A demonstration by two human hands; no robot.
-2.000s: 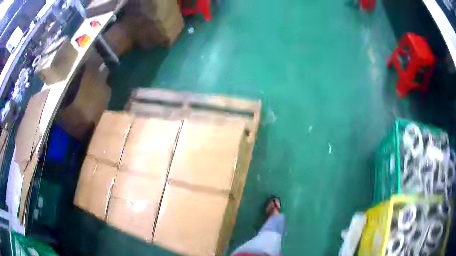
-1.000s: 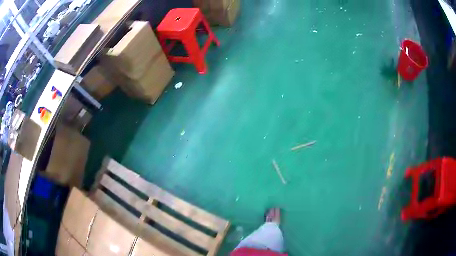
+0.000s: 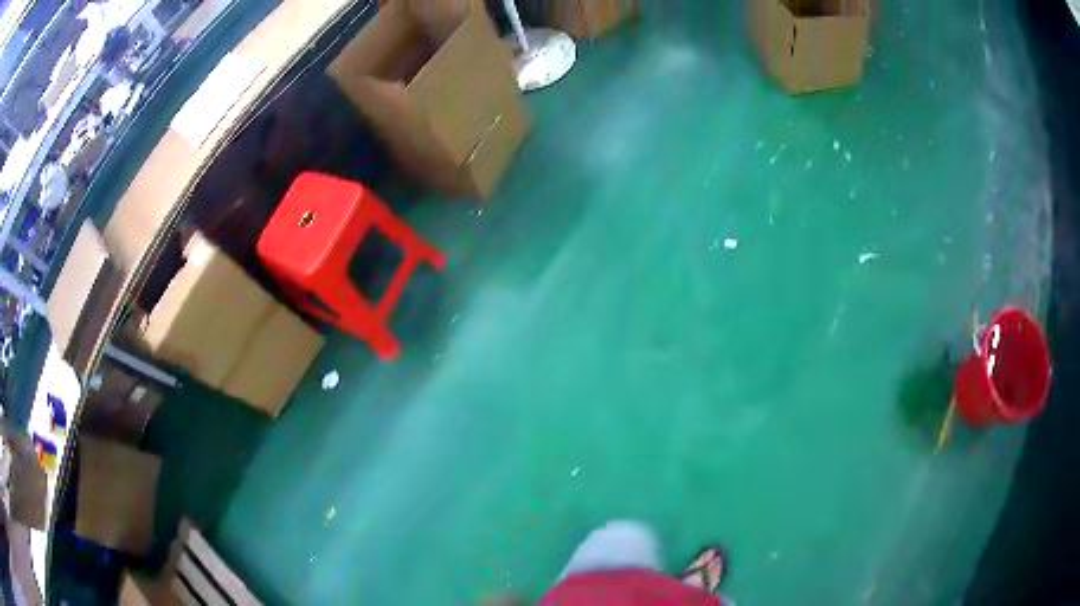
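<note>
Neither of my hands is clearly in view; a small blurred tan patch shows at the bottom edge left of my red shirt (image 3: 634, 588), and I cannot tell what it is. My grey-clad knee (image 3: 616, 547) and one sandalled foot (image 3: 706, 568) show at the bottom centre on the green floor (image 3: 616, 355). A red plastic stool (image 3: 314, 231) stands upright at the left, beside the bench. An open brown carton (image 3: 456, 107) stands behind it, and another brown carton (image 3: 231, 326) is in front of it.
The cardboard-covered bench (image 3: 154, 195) runs along the left. A red bucket (image 3: 1007, 369) stands at the right. An open carton (image 3: 817, 47) and a round white base (image 3: 545, 59) are at the back. A wooden pallet corner (image 3: 213, 574) shows at bottom left.
The view has moved forward along the floor. The stacked cartons have left the view and the pallet has slid to the bottom left corner. The stool, bucket and open cartons appear nearer.
</note>
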